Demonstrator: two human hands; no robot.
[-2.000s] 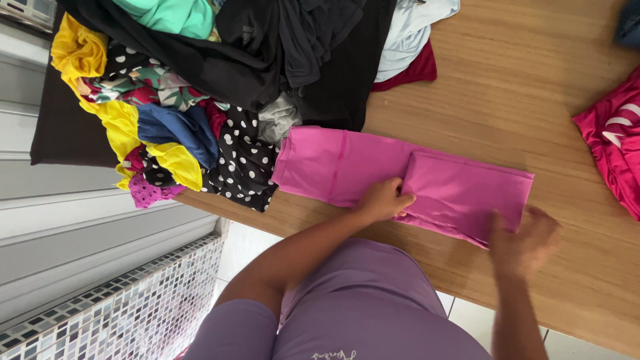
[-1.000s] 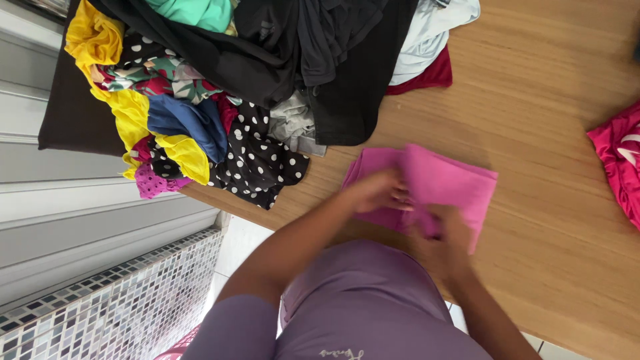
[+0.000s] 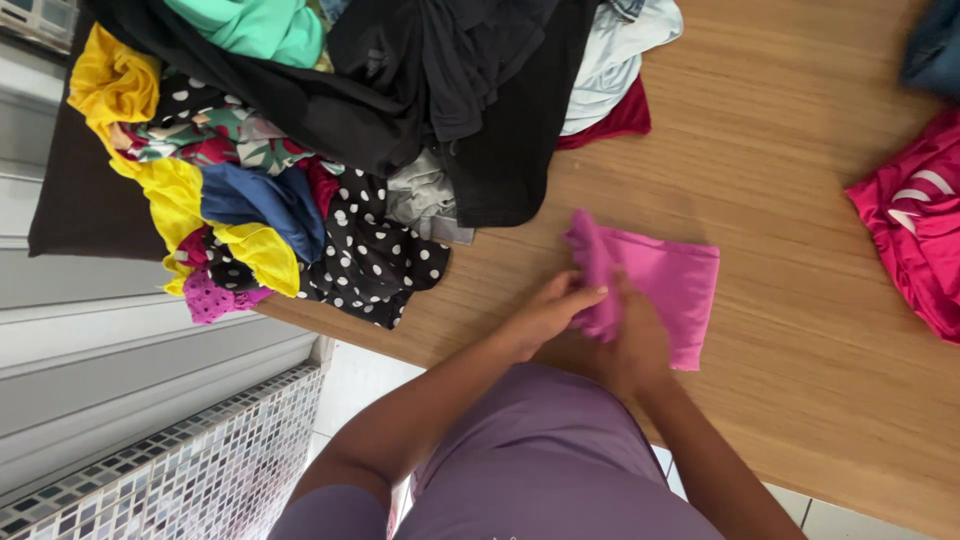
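A pink fabric garment (image 3: 671, 281) lies folded into a compact, roughly square shape on the wooden table, close to the edge by my body. Its left part is bunched and raised. My left hand (image 3: 559, 304) grips that raised left edge, thumb on top and fingers behind the cloth. My right hand (image 3: 634, 326), blurred, lies on the middle of the garment beside the bunched part; whether its fingers pinch any cloth is not clear.
A heap of clothes covers the table's left side, with a black garment (image 3: 510, 157), a polka-dot garment (image 3: 367, 255) and yellow cloth (image 3: 172, 202). A crimson garment (image 3: 919, 225) lies at the right edge, dark blue cloth (image 3: 934, 52) above it. The wooden table (image 3: 750, 150) ends near my waist.
The pink garment was a long strip two seconds ago and is now folded much shorter. My right hand has moved left from its far end, close to my left hand.
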